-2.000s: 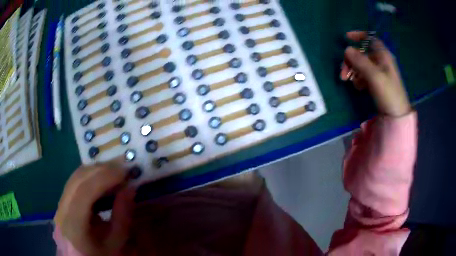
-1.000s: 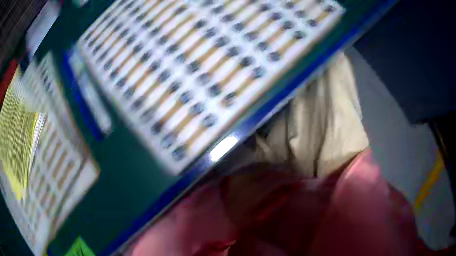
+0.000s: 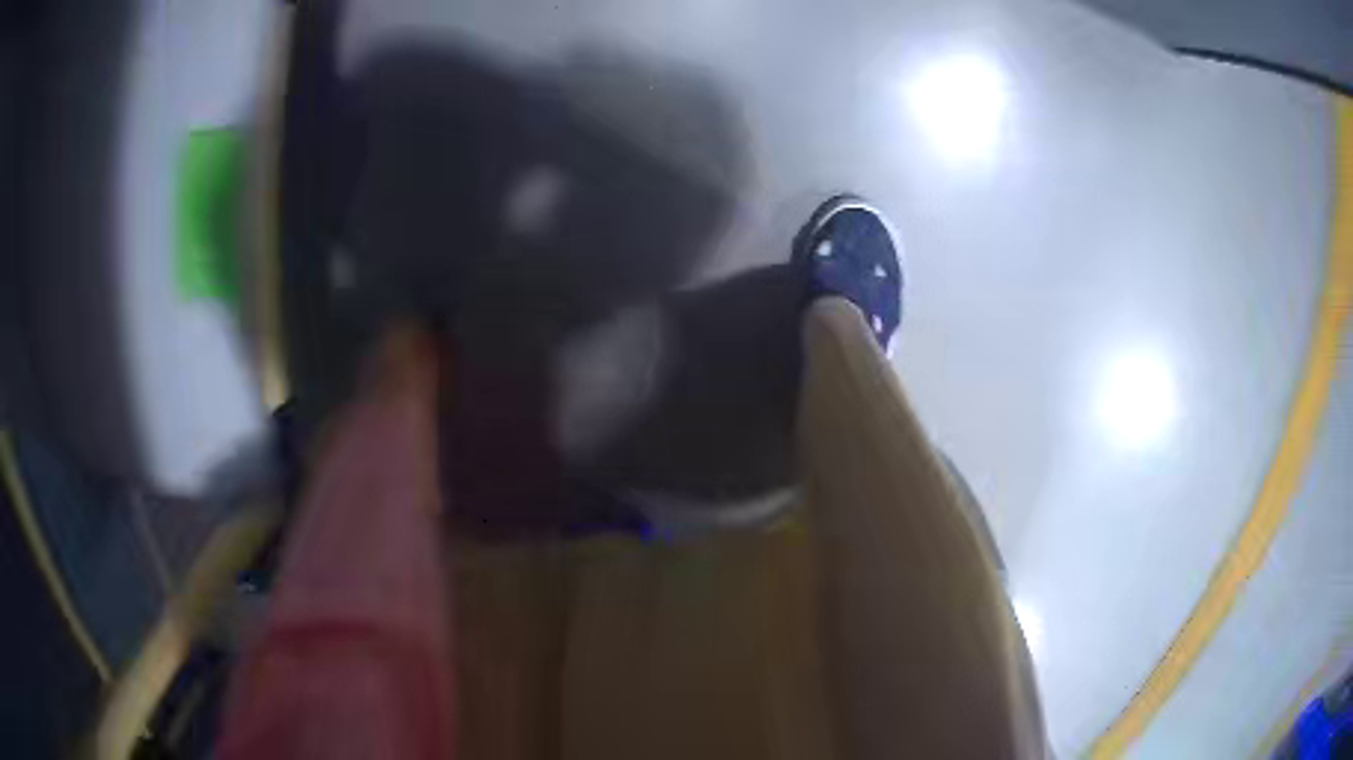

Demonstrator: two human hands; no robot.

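A blurred pink sleeve rises at the left, and my left hand is a small blurred patch at its end, against a large dark rounded shape. Whether the fingers are open or closed on it cannot be told. The dark shape may be a seat; it is too blurred to name. My right hand is not in view. No foam tray or test pen shows.
My tan-trousered leg and dark shoe are on the shiny grey floor. A yellow line curves at the right. A white panel with a green patch stands at left. A blue object is at the lower right corner.
The view has swung from the table with the trays to the floor. The trays, pens and yellow sheet have left the picture. My legs, a shoe and the left sleeve now show.
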